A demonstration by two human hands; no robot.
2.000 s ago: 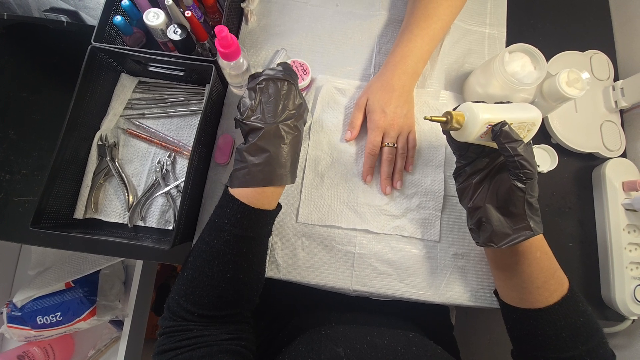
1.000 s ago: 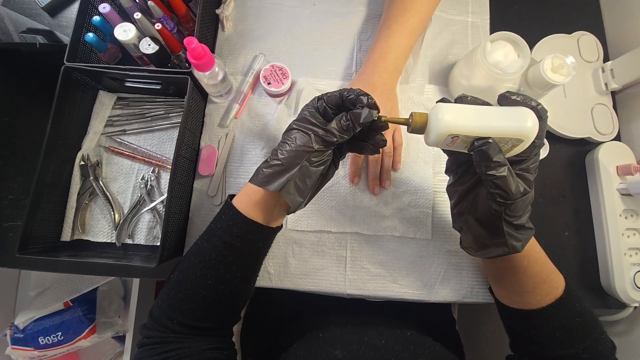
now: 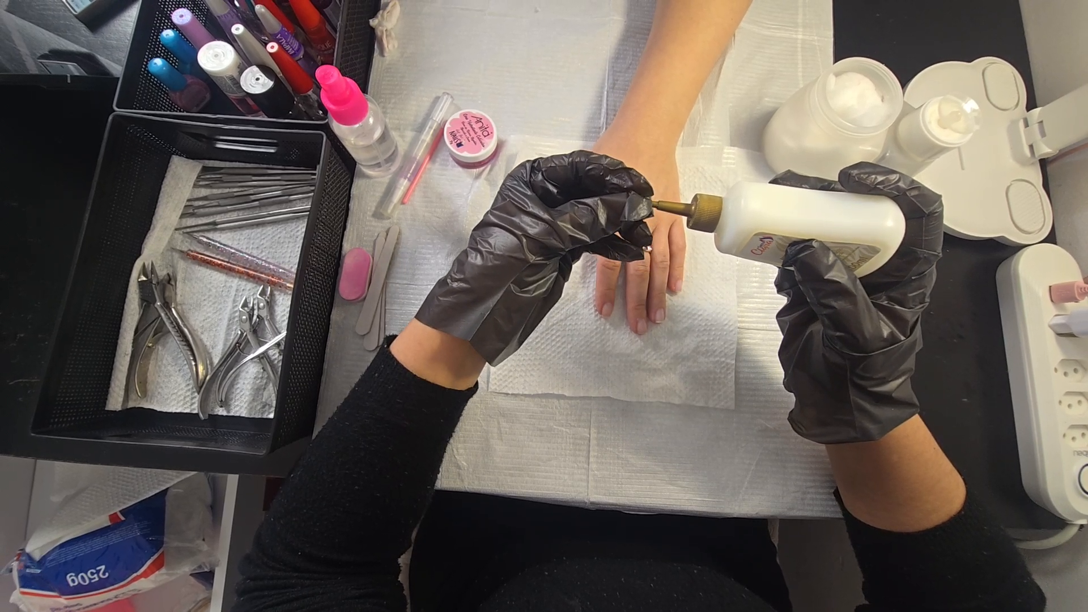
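My right hand [image 3: 858, 314], in a thin black glove, grips a white plastic squeeze bottle [image 3: 812, 223] lying on its side, its brown nozzle [image 3: 701, 212] pointing left. The curled, gloved fingers of my left hand [image 3: 540, 246] meet at the nozzle's tip; whether they pinch a small cap cannot be seen. Below them, another person's hand [image 3: 659, 280] rests palm down, fingers toward me, on a white paper towel [image 3: 612, 374]. My left hand partly hides it. A ring glints beside my fingertips.
At left, a black basket [image 3: 302, 374] holds nippers [image 3: 170, 331] and metal tools; another holds polish bottles. A pink-topped spray bottle [image 3: 361, 127], pink-lidded jar [image 3: 470, 138], nail files [image 3: 378, 289] and pink block [image 3: 355, 274] lie nearby. Cotton jar [image 3: 837, 110], white stand [image 3: 986, 170] and power strip [image 3: 1050, 374] stand right.
My left hand has moved right from beside the pink-lidded jar to the nozzle tip, uncovering the clear tube and nail files. The bottle stays in my right hand.
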